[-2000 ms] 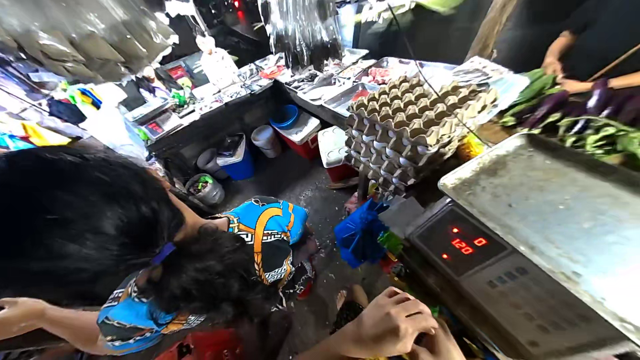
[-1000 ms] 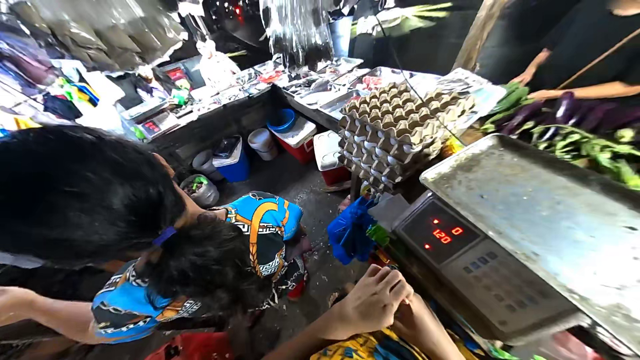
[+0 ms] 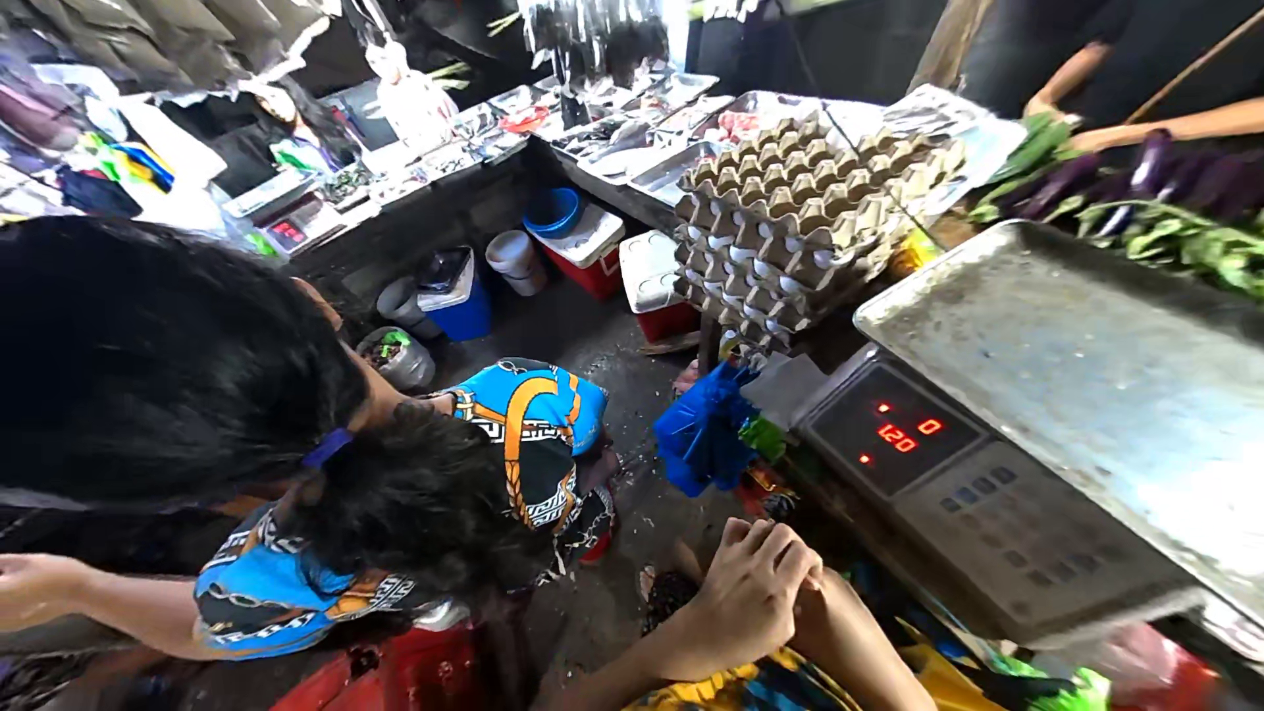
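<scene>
My left hand (image 3: 755, 591) lies over my right hand (image 3: 812, 592) above my yellow patterned clothing (image 3: 750, 686), the two clasped at the bottom of the view. My left fingers are bent around the right hand, whose fingers are mostly hidden. No object shows in either. To their right stands a digital scale (image 3: 997, 513) with a lit red display and a worn metal tray (image 3: 1086, 365). Blue plastic bags (image 3: 703, 430) hang just beyond my hands. A tall stack of cardboard egg trays (image 3: 790, 227) rises behind the bags.
At the left a person in a blue patterned garment (image 3: 528, 415) bends close by. Coolers (image 3: 583, 252) and buckets (image 3: 515, 262) stand on the floor. Trays of fish (image 3: 612, 138) line the counter. Eggplants (image 3: 1145, 178) lie at the right, near another person's arms (image 3: 1175, 128). A red plastic object (image 3: 395, 671) is low at the left.
My hands remain together. The co-worker's arms behind the eggplants have shifted a little. The view has swung slightly.
</scene>
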